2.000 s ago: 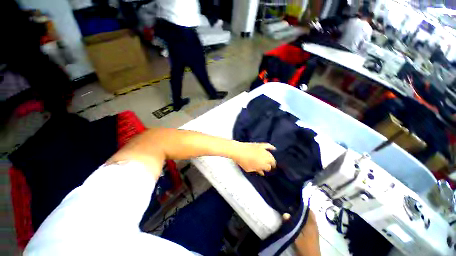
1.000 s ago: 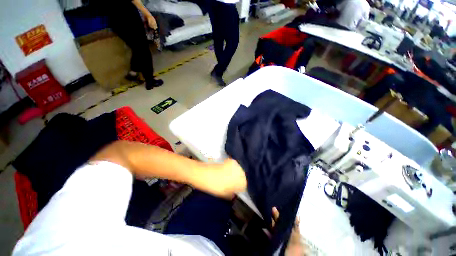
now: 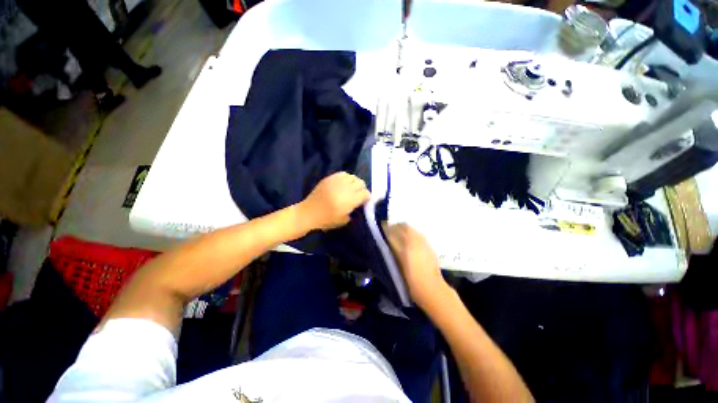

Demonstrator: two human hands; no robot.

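A dark garment piece (image 3: pixel 287 130) lies bunched on the white table, left of the needle area of the white sewing machine (image 3: pixel 504 102). A dark strip with a pale edge (image 3: pixel 380 228) runs from the presser foot (image 3: pixel 382 140) towards my lap. My left hand (image 3: pixel 337 201) is closed on the garment, left of the strip and in front of the foot. My right hand (image 3: pixel 411 250) is at the strip's right side, slightly blurred, its fingers at the edge. What its fingertips hold is partly hidden.
Scissors (image 3: pixel 437 161) and a bundle of dark strips (image 3: pixel 500 175) lie under the machine arm. A yellow-labelled item (image 3: pixel 576 227) and a small dark bundle (image 3: pixel 642 227) lie at right. A pale blue trough (image 3: pixel 488 25) is behind. A red basket (image 3: pixel 98 271) stands at left.
The view has turned towards the machine. Both hands have come together near the needle area, and the strip now lies between them. The garment is spread left of the foot.
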